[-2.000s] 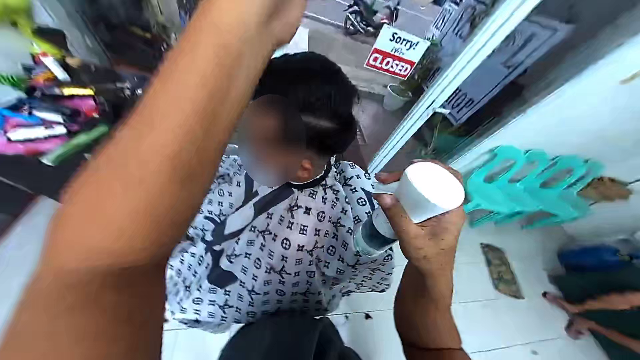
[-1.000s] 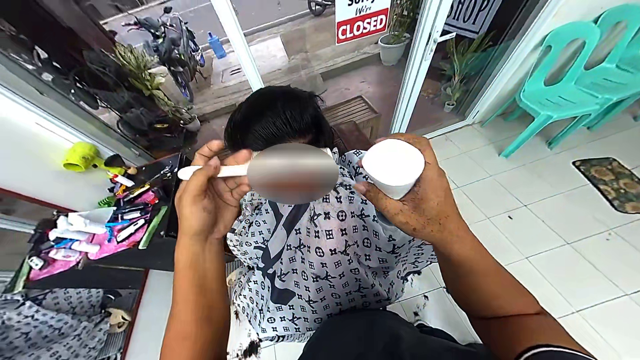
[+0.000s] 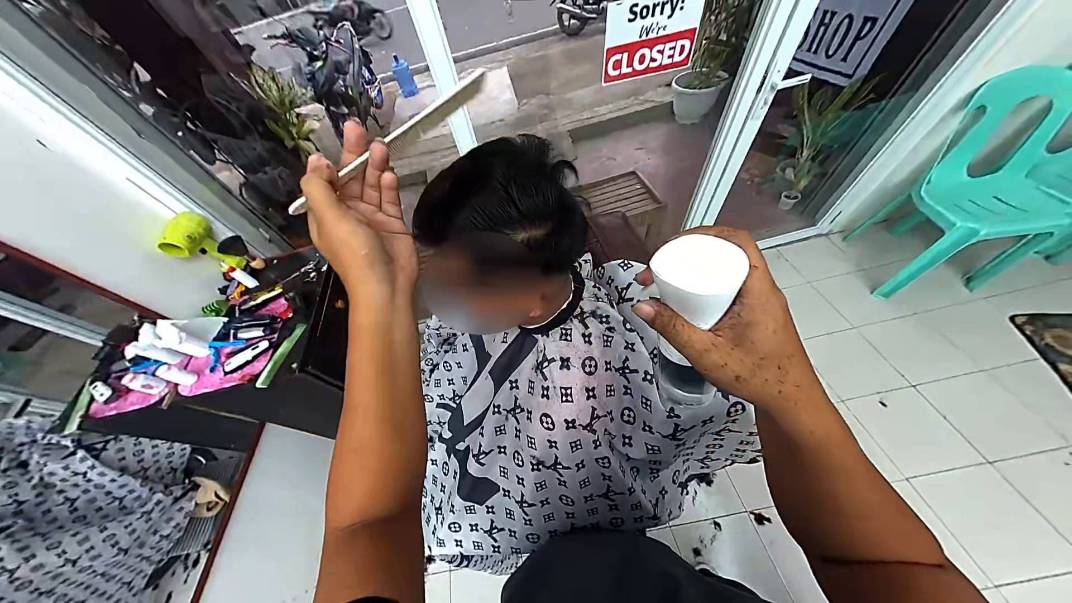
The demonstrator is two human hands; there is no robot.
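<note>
A seated person [image 3: 502, 209] with dark, combed hair wears a patterned barber cape [image 3: 578, 402], with a dark band at the neck. To the left of the head my left hand [image 3: 364, 209] is raised, palm turned up, holding a pale comb [image 3: 419, 121] between thumb and fingers; its toothed end points up and right. My right hand [image 3: 729, 318] grips a white-topped bottle [image 3: 699, 280] beside the person's shoulder. The bottle's lower part looks clear or dark and lies over the cape, partly hidden by my fingers.
At the left, a dark counter [image 3: 310, 368] bears clippers, bottles and a pink cloth [image 3: 201, 373]. Another patterned cape [image 3: 75, 502] lies at lower left. Green plastic chairs [image 3: 980, 176] stand at the right. Ahead are a glass door [image 3: 745, 117] and a wooden slatted bench [image 3: 624, 197]. Hair clippings [image 3: 760, 517] dot the tiles.
My left hand with the comb has moved up and left, off the front of the person's head, and its fingers have spread. My right hand keeps hold of the bottle.
</note>
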